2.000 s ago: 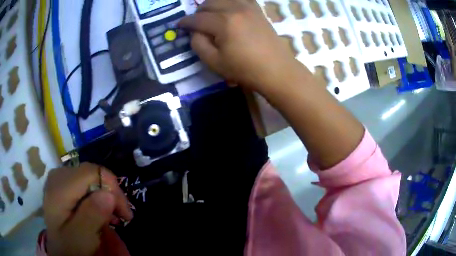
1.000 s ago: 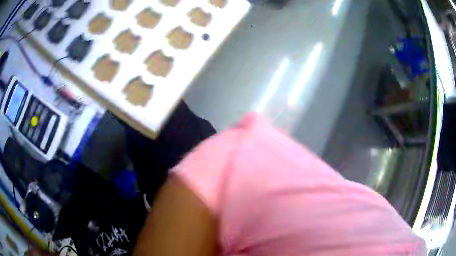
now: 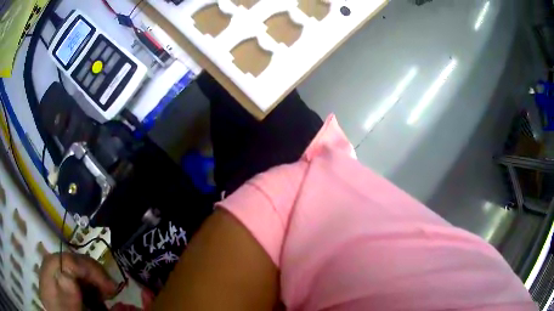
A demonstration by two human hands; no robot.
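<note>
My left hand (image 3: pixel 73 282) is at the lower left, its fingers closed on a thin dark lead (image 3: pixel 61 243). The lead runs up towards the test fixture (image 3: pixel 85 182), a silver frame around a black disc with a brass-coloured centre. A digital meter (image 3: pixel 97 67) with a lit display and yellow button lies above the fixture. My right forearm runs down to the bottom edge; I cannot make out my right hand there. A foam tray (image 3: pixel 267 91) with brown notched cutouts lies at the top, right of the meter.
Another foam tray (image 3: pixel 9 240) is at the left edge. Red and dark test leads (image 3: pixel 152 44) end right of the meter. Yellow sheet (image 3: pixel 18 27) at top left. Black cloth with white writing below the fixture. Grey floor and a blue object (image 3: pixel 542 97) at right.
The view has swung right, then partly back. My right hand has left the meter's keys and its forearm now points down out of the picture. My left hand remains at lower left.
</note>
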